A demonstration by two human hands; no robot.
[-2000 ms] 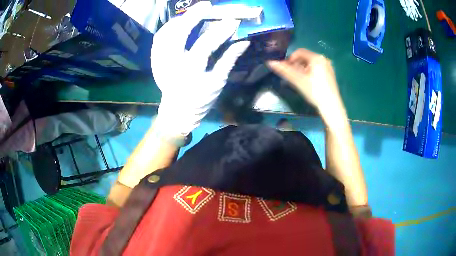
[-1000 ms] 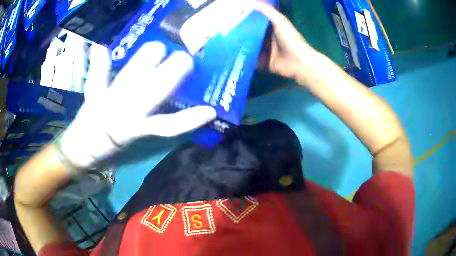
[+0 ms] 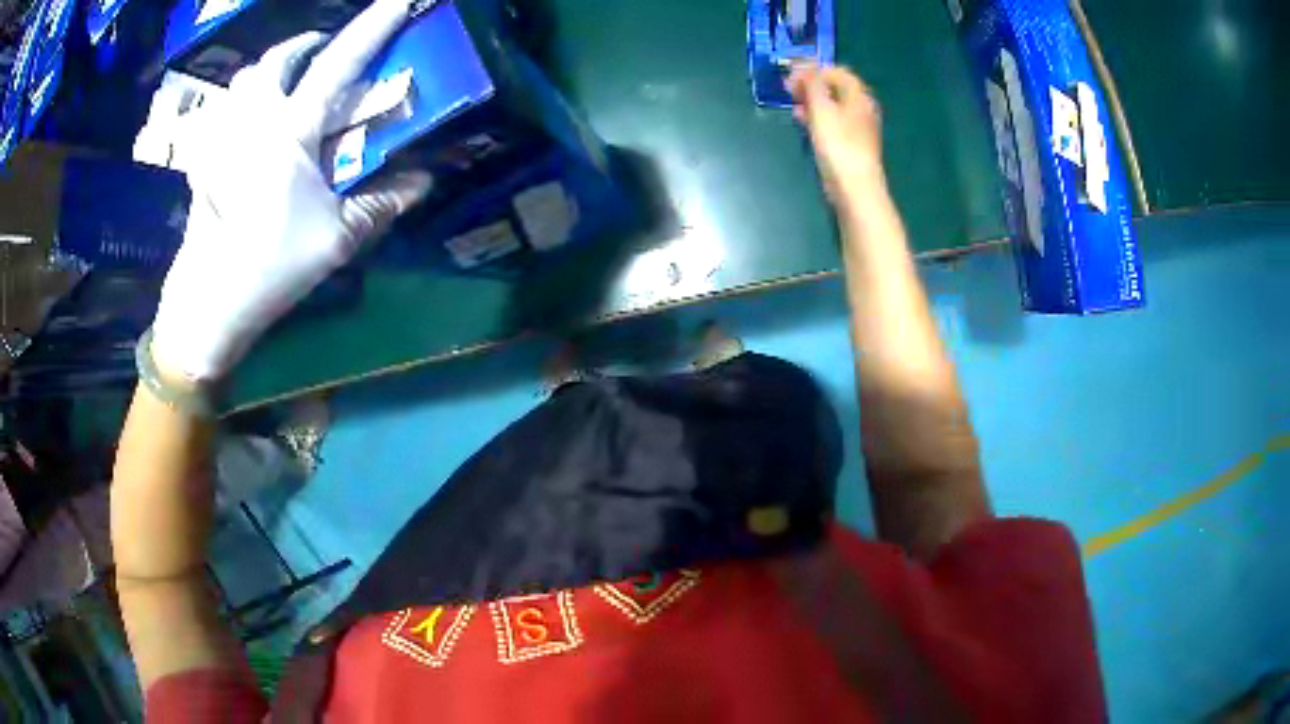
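Observation:
A blue and black printed retail box (image 3: 516,177) stands on the green table at upper left, with white machine pictures on its faces. My left hand (image 3: 269,191), in a white knitted glove, lies on the box's left part with fingers spread and the thumb along its near edge. My bare right hand (image 3: 840,116) is at the near end of the blue tape dispenser (image 3: 787,40), fingertips close together at its edge. Whether a tape piece is between them cannot be told. The dispenser is partly cut off by the top edge.
A long slim blue box (image 3: 1054,163) lies at the right, over the table's front edge. More blue boxes (image 3: 106,212) and brown cardboard are at the far left. The green table (image 3: 693,156) ends in front of my body, above a blue floor (image 3: 1188,382). A stool frame stands at lower left.
The box was turned and lifted near my body a second ago; now it stands on the table at the left. My right hand has left it and moved to the tape dispenser.

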